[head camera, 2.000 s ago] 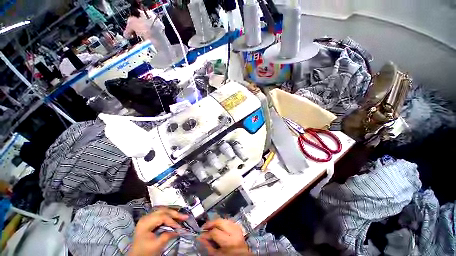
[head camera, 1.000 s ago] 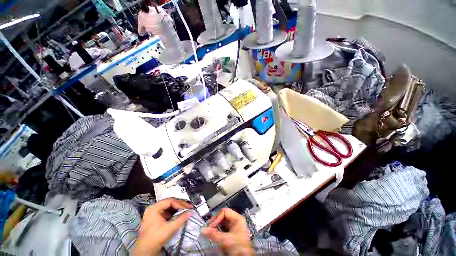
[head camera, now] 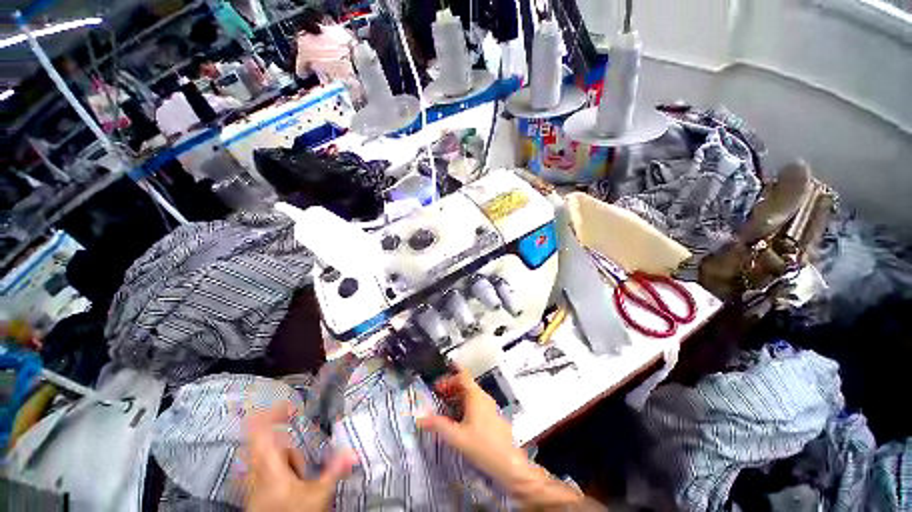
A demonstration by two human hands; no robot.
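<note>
The striped garment piece [head camera: 385,435] lies spread at the front of the overlock machine [head camera: 440,265], its upper edge by the dark presser foot area [head camera: 415,352]. My left hand [head camera: 285,465] is blurred, over the cloth at the lower left, its fingers apart and holding nothing visible. My right hand [head camera: 470,420] is at the machine's front edge on the right of the cloth, thumb and fingers apart; its fingertips are near the presser foot area. Whether they touch the cloth is hard to tell.
Red-handled scissors [head camera: 652,303], a yellow-handled tool [head camera: 552,325] and a grey flat piece [head camera: 594,300] lie right of the machine. A cream tray [head camera: 630,235] stands behind them. Striped cloth is heaped left [head camera: 205,290] and right [head camera: 755,420]. A person [head camera: 325,50] is in the background.
Both hands have let go of the cloth edge and moved apart. The cloth now lies spread against the machine front. The view has shifted slightly.
</note>
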